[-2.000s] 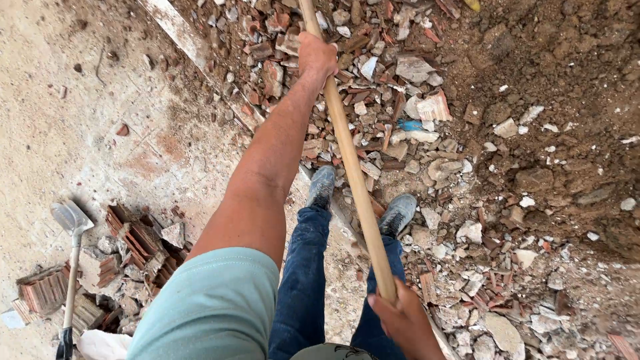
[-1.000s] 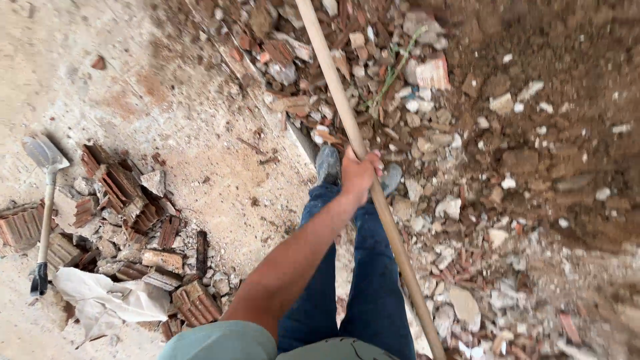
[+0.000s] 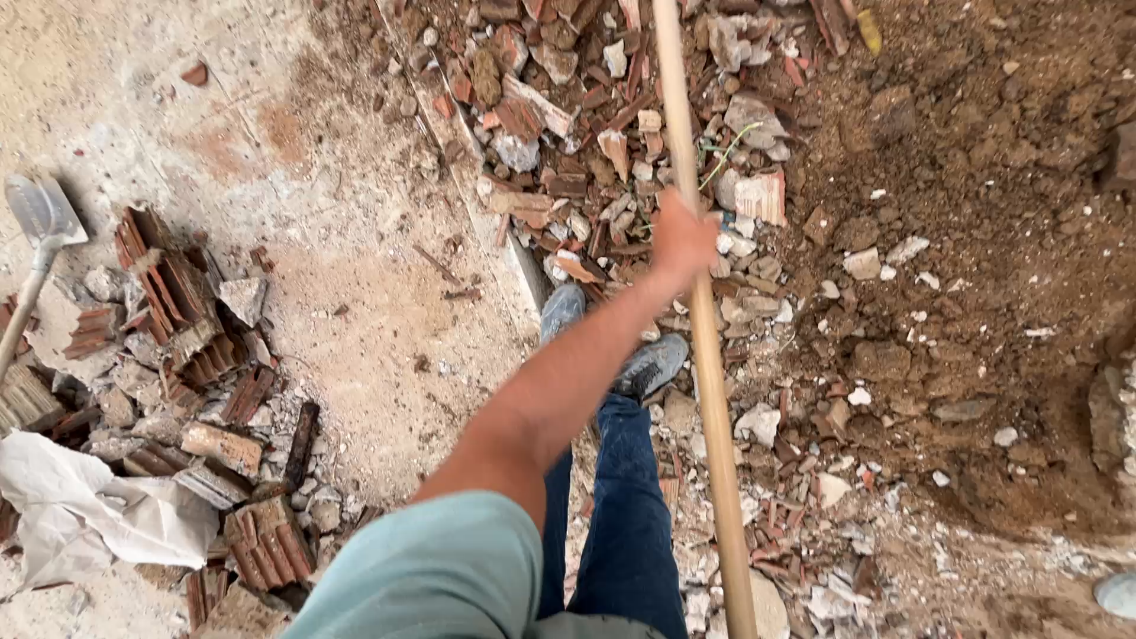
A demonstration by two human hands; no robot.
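My left hand is closed around a long wooden tool handle, with the arm stretched forward. The handle runs from the top edge down past the right side of my shoes and leaves view at the bottom. Whatever head it has is out of view. Beneath the hand lies rubble of broken brick and stone. My right hand is not in view. A shovel with a metal blade and pale handle lies at the far left, beside a heap of broken hollow clay bricks.
My shoes stand at the rubble's edge, near a pale slab edge. A crumpled white sheet lies over the brick heap. Loose brown soil with stones covers the right side. A pale rounded object shows at the lower right edge.
My left hand has gone from near my shoes to farther forward, still around the handle. My right hand, on the lower handle two seconds ago, is out of view.
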